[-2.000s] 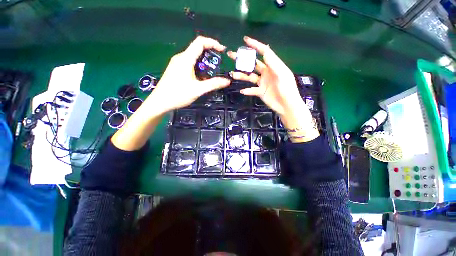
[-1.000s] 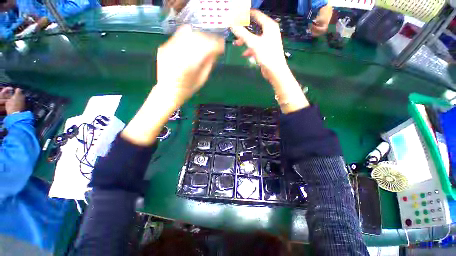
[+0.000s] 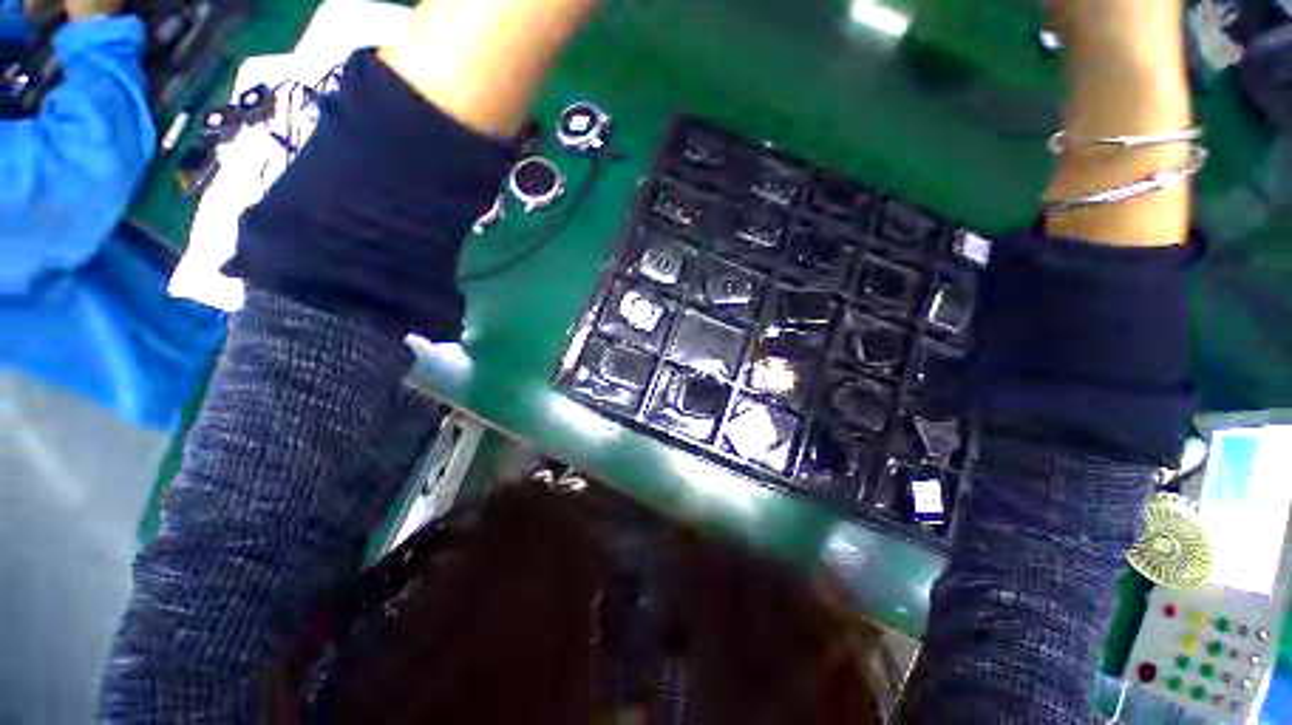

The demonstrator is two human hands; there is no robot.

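Both my hands are cut off by the top edge of the picture; only the forearms and dark sleeves show, so what they hold is hidden. Nearest in front of me is a large black component tray, tilted in the view. Its pockets hold dark square watch parts. A whitish square lies in a front pocket. A part with a pale code label lies at the front right corner, and another labelled part lies farther back. My right sleeve covers part of the tray's right side.
Round silver-rimmed pucks lie left of the tray. White paper with black cables is far left, beside a person in blue sleeves. A cream fan and a dotted button panel are at the right.
Two seconds ago my hands held a small watch and a pale square; a second ago they were at a red-marked sheet. Now both have left the top edge, and the view has tilted and shifted.
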